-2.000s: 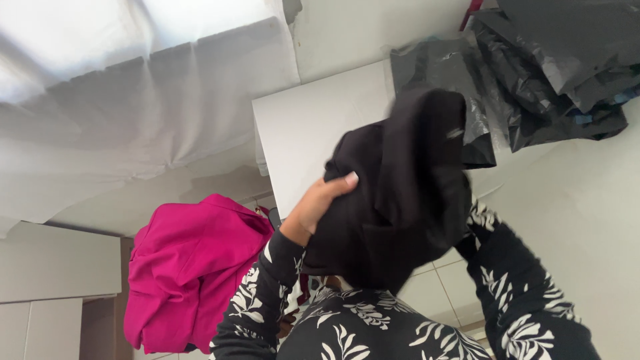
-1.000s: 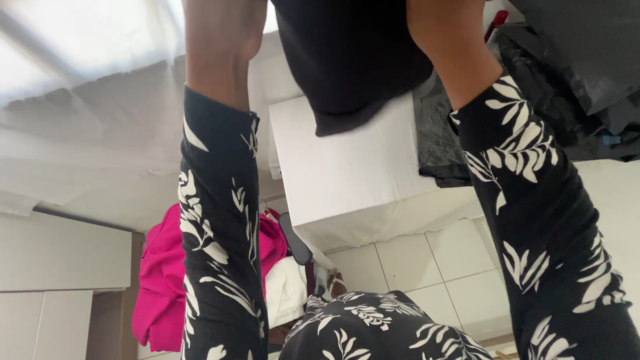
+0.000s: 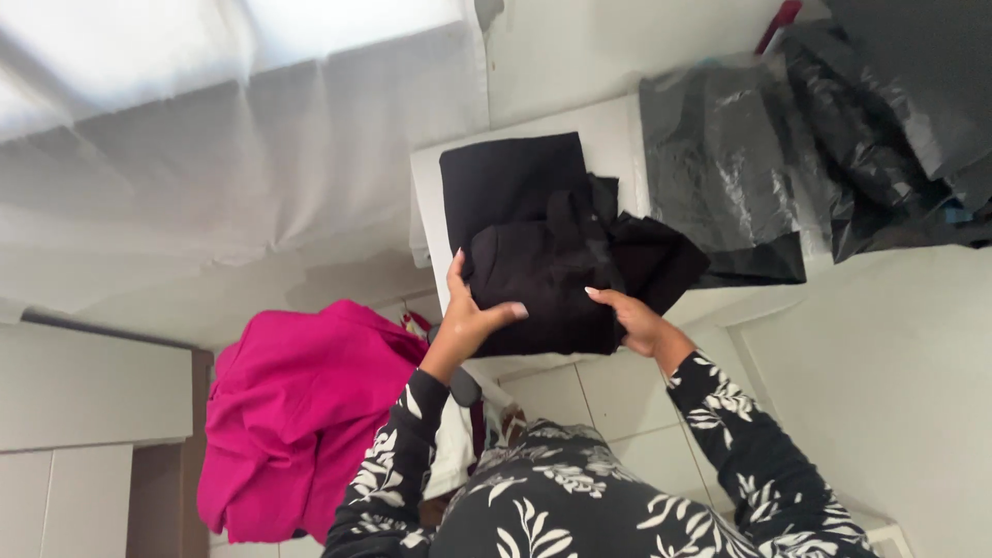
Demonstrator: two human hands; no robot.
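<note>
A black garment (image 3: 542, 263), partly folded, lies over the white table (image 3: 430, 186), with a flat section toward the wall and a bunched part on top. My left hand (image 3: 477, 314) grips its near left edge, thumb on top and some fingers hidden beneath the cloth. At the near right edge, my right hand (image 3: 635, 322) holds the same garment between thumb and fingers. A loose flap of black cloth spreads out to the right, beyond my right hand.
Dark plastic bags (image 3: 721, 155) lie along the right part of the table. A bright pink garment (image 3: 294, 418) is heaped at the lower left, near a white cabinet (image 3: 93, 387). A white curtain (image 3: 232, 155) hangs at the upper left. Floor tiles (image 3: 628, 395) show below the table.
The black garment, held up in front of me one second ago, now rests on the table. Both hands have come down from beyond the upper frame edge to its near side.
</note>
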